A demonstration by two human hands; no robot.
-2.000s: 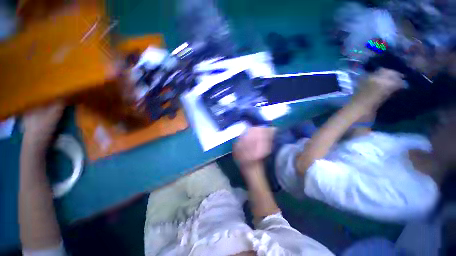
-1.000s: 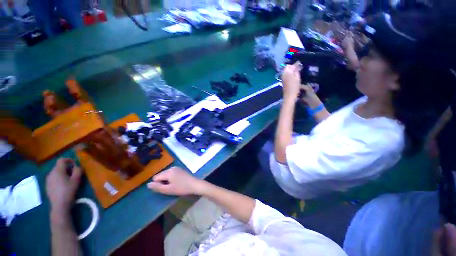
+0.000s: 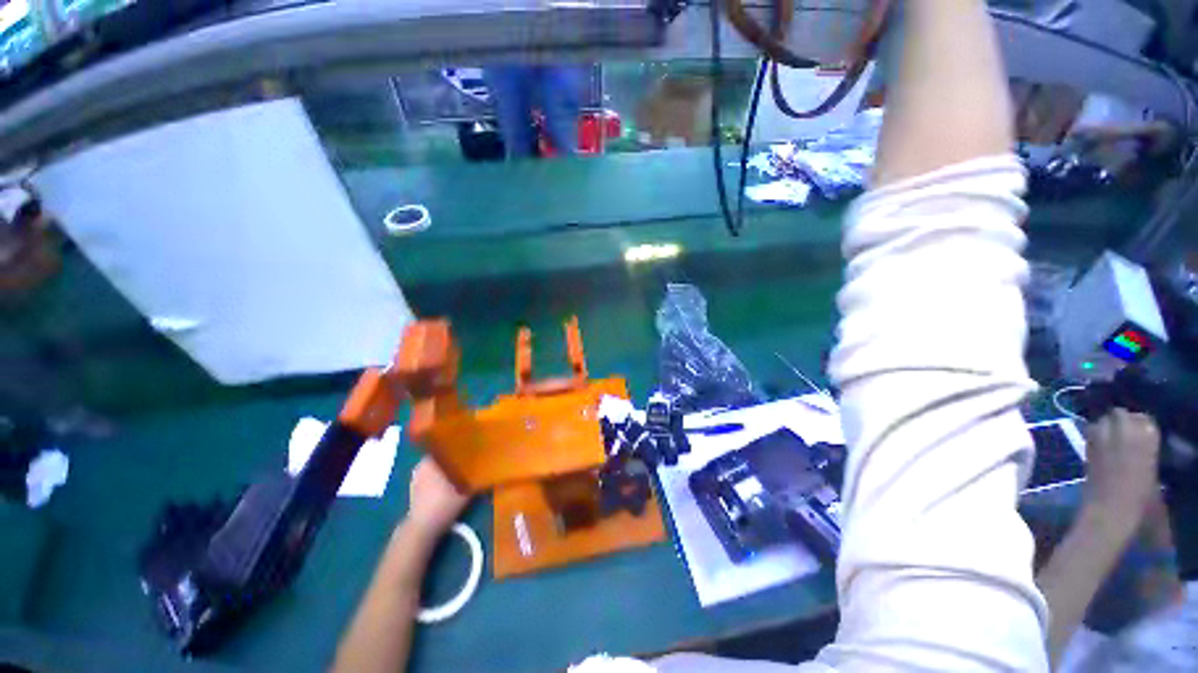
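Observation:
The orange fixture [image 3: 558, 447] stands on the green bench in front of me. Its orange arm reaches left to a long black head [image 3: 243, 559]. My left hand [image 3: 436, 497] is at the fixture's left side, just under the orange arm; its fingers are partly hidden, so I cannot tell if it grips anything. My right arm is raised across the right of the view and the hand is cut off by the top edge. Small black parts [image 3: 664, 427] lie by the fixture base. A black opened device [image 3: 762, 489] lies on white paper [image 3: 709, 565], partly behind my right sleeve.
A white tape ring [image 3: 460, 579] lies by my left forearm. White tissue [image 3: 375, 460] is left of the fixture, a clear bag [image 3: 699, 348] behind it. A large white panel [image 3: 223, 237] stands back left. A neighbour's hand [image 3: 1123, 454] is at right, near a pale box [image 3: 1114, 309]. Cables hang at the top.
The view has swung left and up. My right hand has left the bench front and risen out of the picture. My left hand is now closer to the fixture's orange arm.

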